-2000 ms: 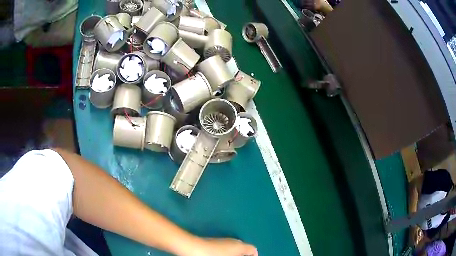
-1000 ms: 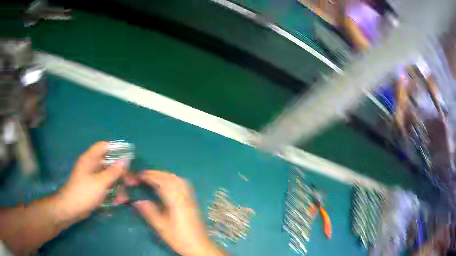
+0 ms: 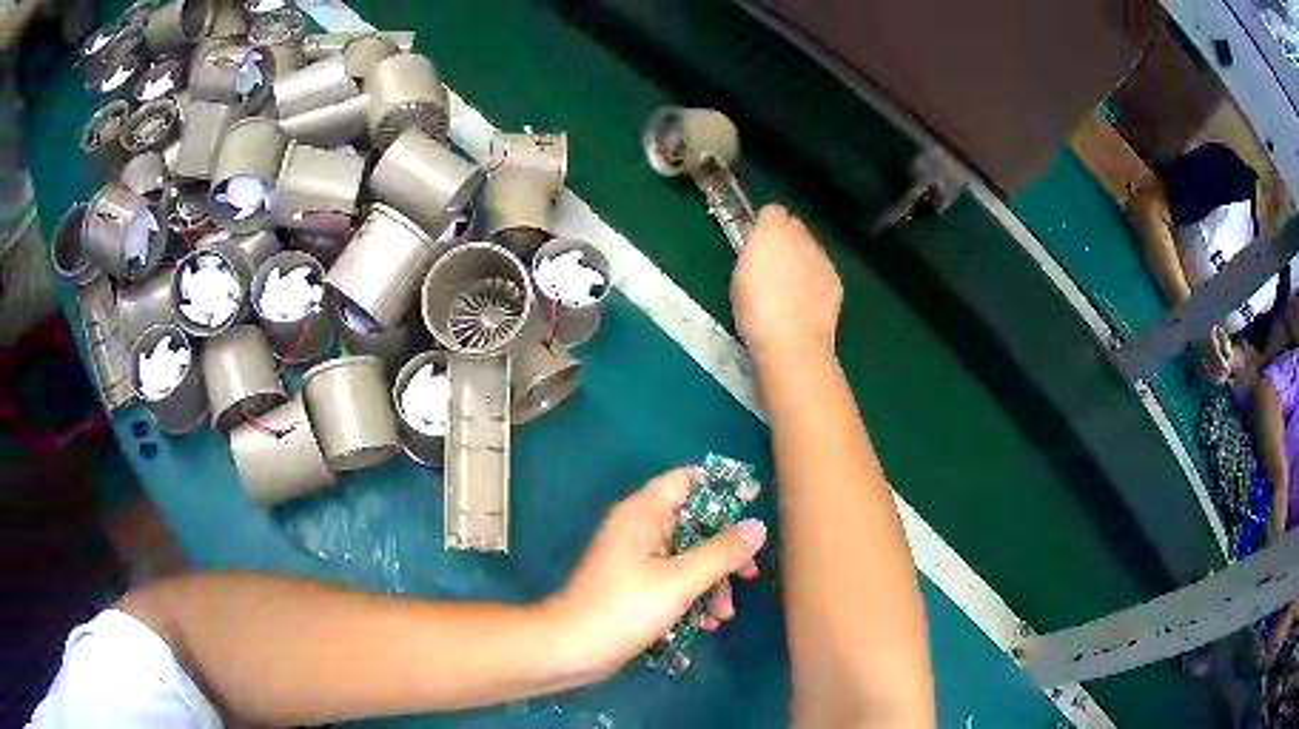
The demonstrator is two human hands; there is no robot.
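My left hand [image 3: 648,570] is closed around several small green circuit boards [image 3: 717,491] with silver and white components, above the teal bench. My right hand [image 3: 788,282] is over the dark green conveyor belt, its fingers on the handle of a beige housing [image 3: 708,143] with a round head. The housing's head points away from me. Another housing with an open trough handle [image 3: 477,456] lies on the bench left of my left hand, handle towards me.
Many beige barrel housings [image 3: 352,413] are heaped at left, some with white star-like inserts and red wires. A white edge strip [image 3: 641,296] borders the belt [image 3: 940,413]. A pale metal post [image 3: 1168,624] crosses at right. Two other workers [image 3: 1225,228] are partly visible beyond the belt.
The view has swung back left to the housing heap. My right hand has left the area beside my left hand and taken hold of the belt housing's handle. My left hand still holds boards.
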